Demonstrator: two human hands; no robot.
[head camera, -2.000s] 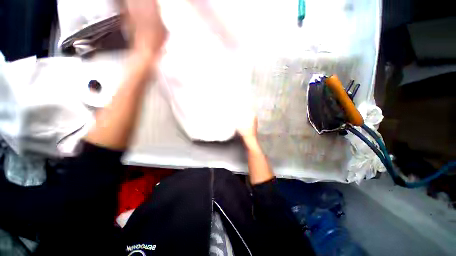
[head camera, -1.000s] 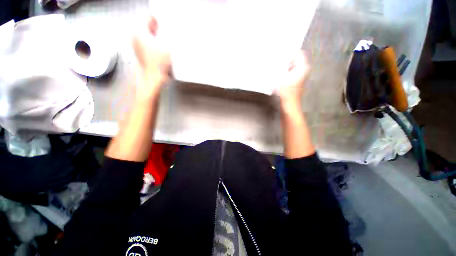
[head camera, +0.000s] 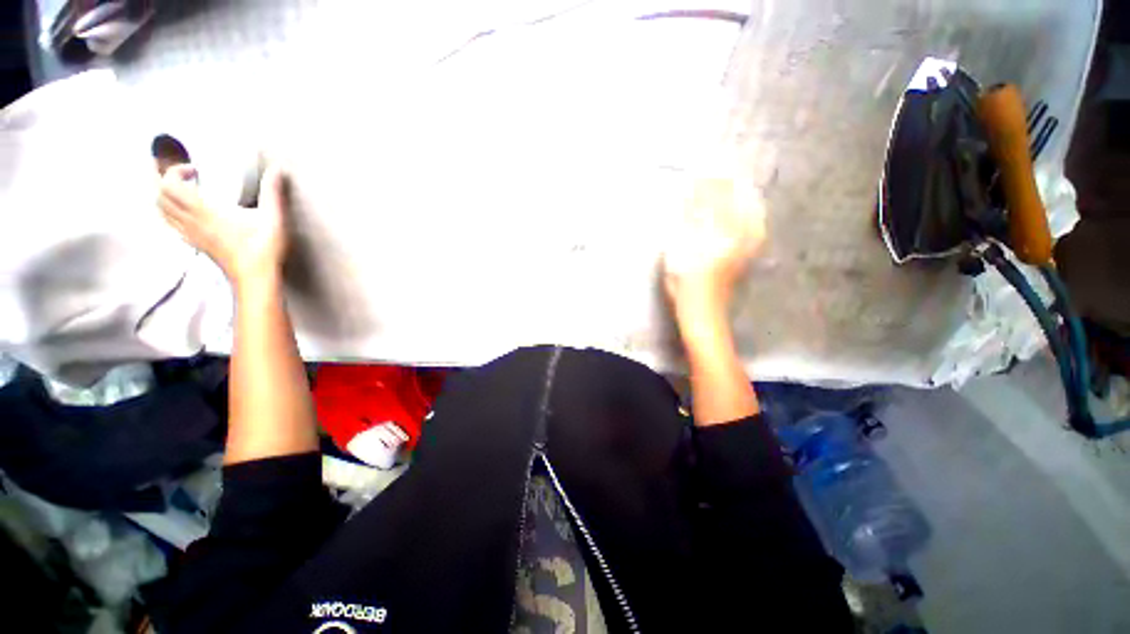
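A pale garment panel (head camera: 521, 161) lies flat on the pressing table in front of me, its outline mostly lost in glare. A thin dark line shows at its far edge. My left hand (head camera: 229, 223) is at the white tape roll, its fingertips near the roll's dark hole (head camera: 170, 151) and its thumb raised at the roll's right side. Whether it grips the roll is unclear. My right hand (head camera: 719, 235) is at the panel's right side, washed out by glare, so its fingers and any hold on the cloth cannot be made out.
A dark steam iron (head camera: 936, 173) with an orange handle lies at the right, its hoses running down right. Crumpled white material (head camera: 998, 322) is beside it. Pale draped cloth (head camera: 74, 273) covers the left edge. Red cloth (head camera: 372, 403) and plastic bottles (head camera: 855, 489) are below the table.
The panel, earlier moved about between both hands, now lies flat on the table. My left hand has left it and moved left to the tape roll. My right hand stays near the panel's right side.
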